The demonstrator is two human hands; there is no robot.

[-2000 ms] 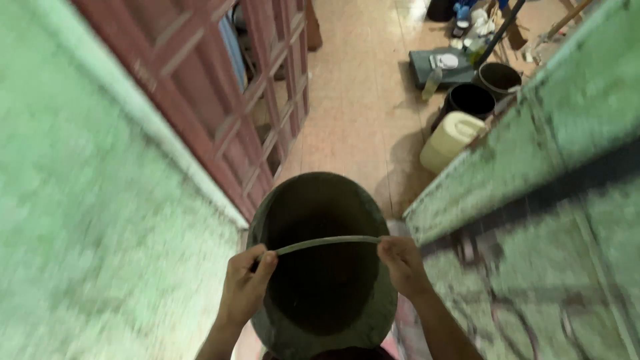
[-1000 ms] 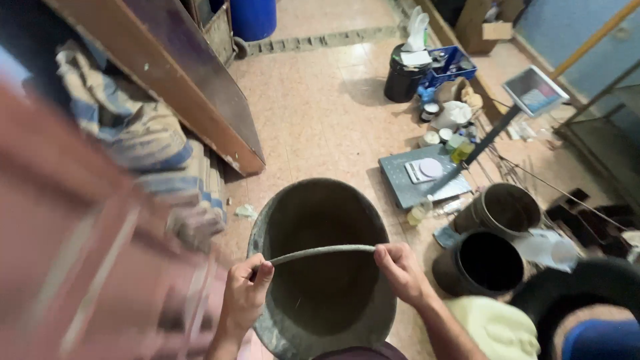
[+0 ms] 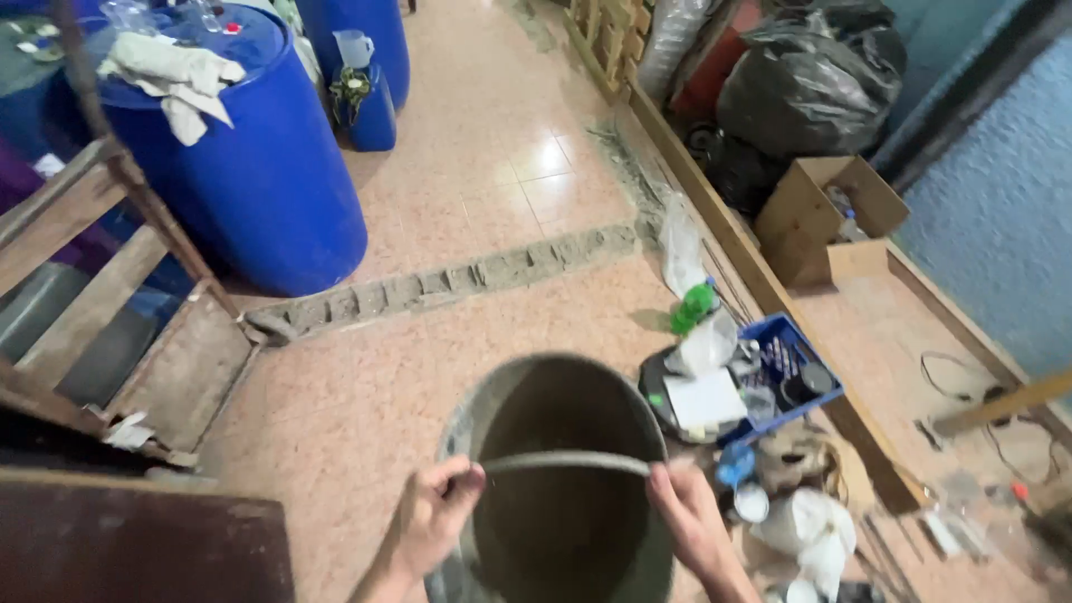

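A large dark grey bucket [image 3: 559,536] is at the bottom centre of the head view, its round mouth facing up toward me. Across the opening arches its thin handle [image 3: 569,460]. The left end of the handle is pinched between thumb and fingers of my left hand [image 3: 435,519]. My right hand [image 3: 691,523] grips the other end in the same way, by the right rim. The inside of the bucket looks dark, and its contents cannot be made out. Its lower part is out of frame.
Blue plastic drums [image 3: 251,167] and a wooden frame [image 3: 84,276] stand on the left. A rough concrete strip [image 3: 452,280] crosses the tiled floor ahead. Along the right lie a blue crate [image 3: 783,377], a green bottle [image 3: 693,306], a white bag [image 3: 808,528], a wooden beam [image 3: 779,301] and a cardboard box [image 3: 825,213].
The view has moved forward from the doorway, past the floor scale, to the drums and the concrete strip. Both hands have kept hold of the bucket's handle throughout.
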